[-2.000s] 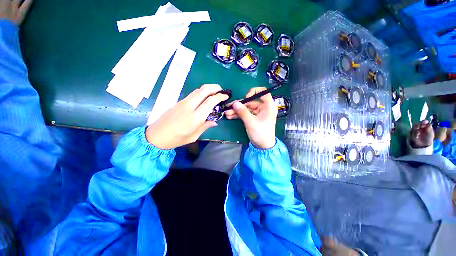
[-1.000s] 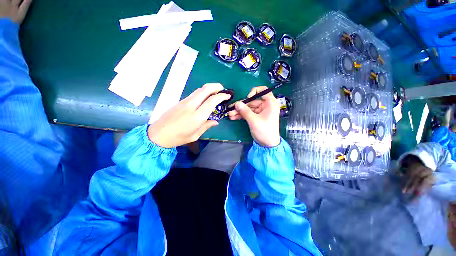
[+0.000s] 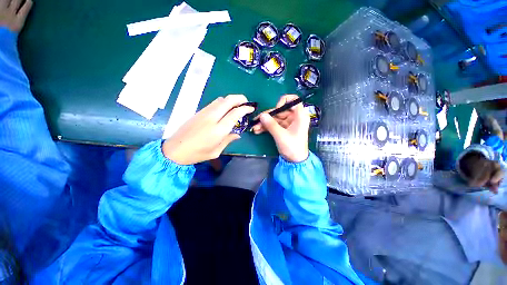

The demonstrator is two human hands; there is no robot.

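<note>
My left hand (image 3: 205, 131) holds a small round dark-rimmed watch housing (image 3: 241, 123) near the front edge of the green bench, its fingers covering much of it. A thin black disc edge shows under my left fingertips above the housing. My right hand (image 3: 286, 128) grips dark pen-like tweezers (image 3: 283, 107); their lower left end is at the housing, and whether it touches cannot be told. Several round housings with white squares and yellow parts, such as one housing (image 3: 246, 54), lie beyond my hands. Another housing (image 3: 313, 114) is partly hidden behind my right hand.
White strips (image 3: 167, 61) lie overlapping at the left. A tall stack of clear blister trays (image 3: 356, 83) with round display modules stands close at right. A neighbour's blue sleeve (image 3: 25, 106) is at the left. Another person's hand (image 3: 481, 168) is at the right.
My hands stay around the same housing, with only slight movement of fingers and tweezers. The neighbour's hand at right has moved. The whole view has shifted slightly.
</note>
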